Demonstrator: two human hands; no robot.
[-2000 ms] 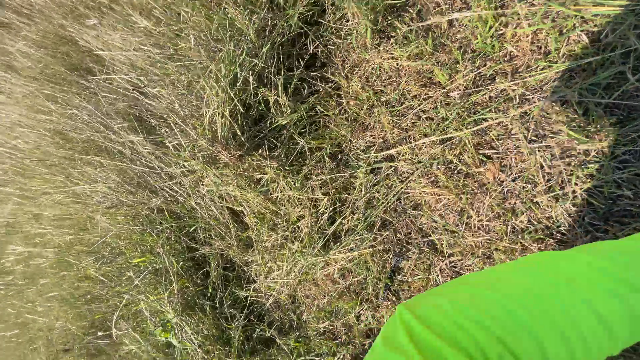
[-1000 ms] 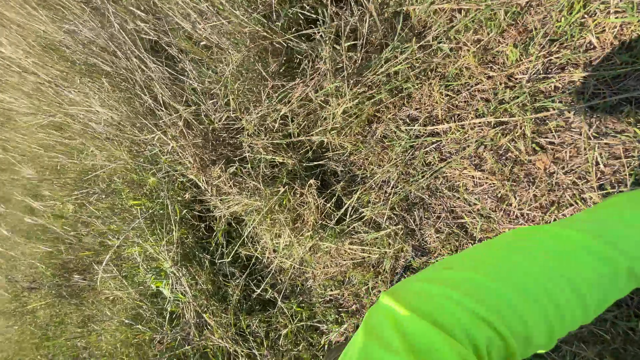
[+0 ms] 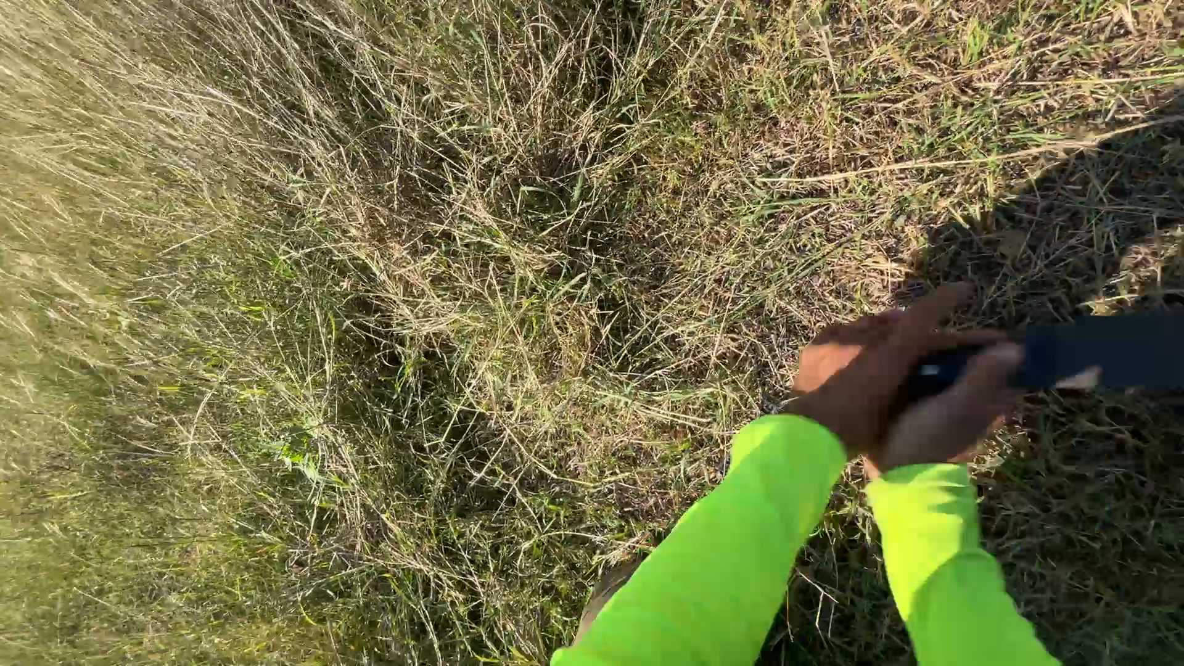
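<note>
My left hand (image 3: 851,370) and my right hand (image 3: 957,407) are together at the lower right, wrists close, in bright yellow-green sleeves. Between them is the black handle (image 3: 934,372) of a dark, flat, long object (image 3: 1110,353) that runs off the right edge. Motion blur and shadow hide its exact kind. Both hands appear closed around the handle, with the left hand's fingers above it and the right hand's below. Dry ground grass (image 3: 740,370) lies under and beside the hands.
Tall dry grass (image 3: 139,231) stands along the left. Shorter, flattened straw (image 3: 832,139) covers the upper right. A dark shadow (image 3: 1064,213) falls across the right side. A small brownish thing (image 3: 606,587) shows beside the left sleeve.
Both hands and the dark object have come into view at the lower right. Earlier frames show only a green sleeve there, reaching in from the right edge.
</note>
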